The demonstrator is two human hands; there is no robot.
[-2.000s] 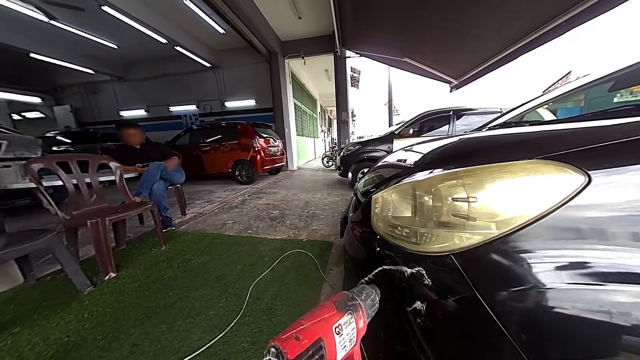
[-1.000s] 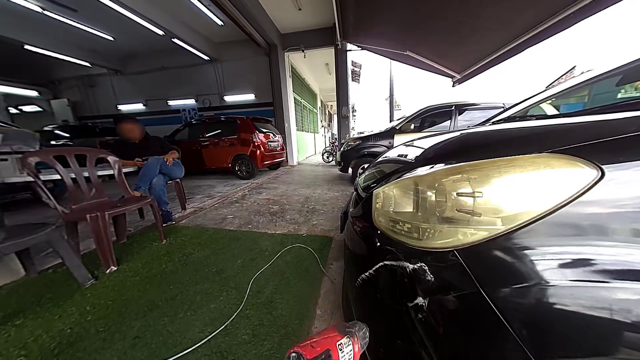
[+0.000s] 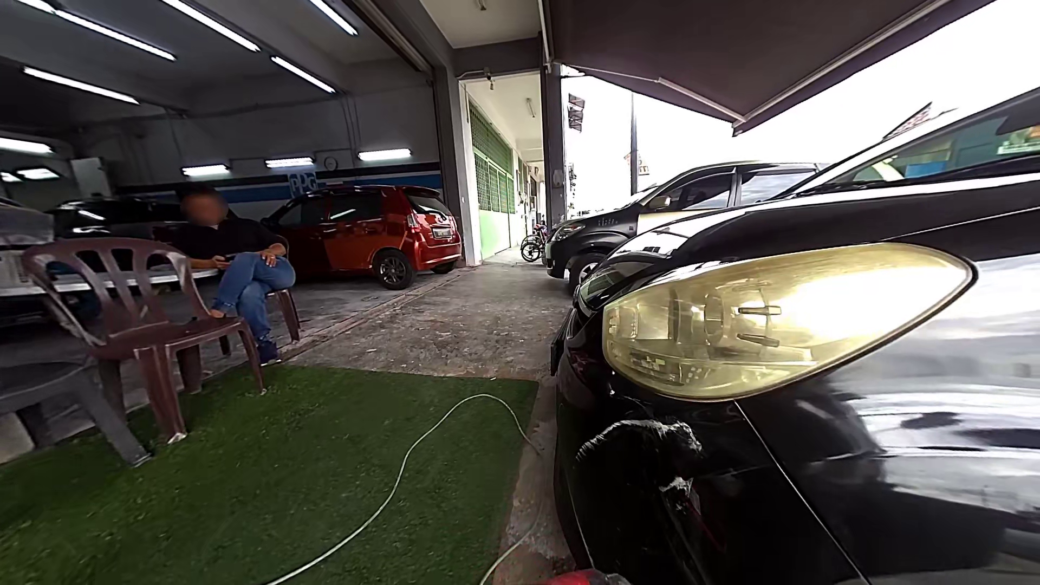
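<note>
Neither of my hands shows in the head view. At the bottom edge only the top of a red power tool is visible, and what holds it is out of view. Right of and above the tool stands the front of a black car. Its headlight has a yellowed, hazy lens. Below the headlight, the dark bumper carries a whitish scraped or smeared patch. A pale cable curves over the green turf mat left of the car.
A brown plastic chair and a dark grey stool stand at the left. Behind them sits a person with legs crossed. A red car and a dark car are parked farther back.
The red power tool has moved down and mostly out of view; two seconds ago its body and nozzle showed below the headlight.
</note>
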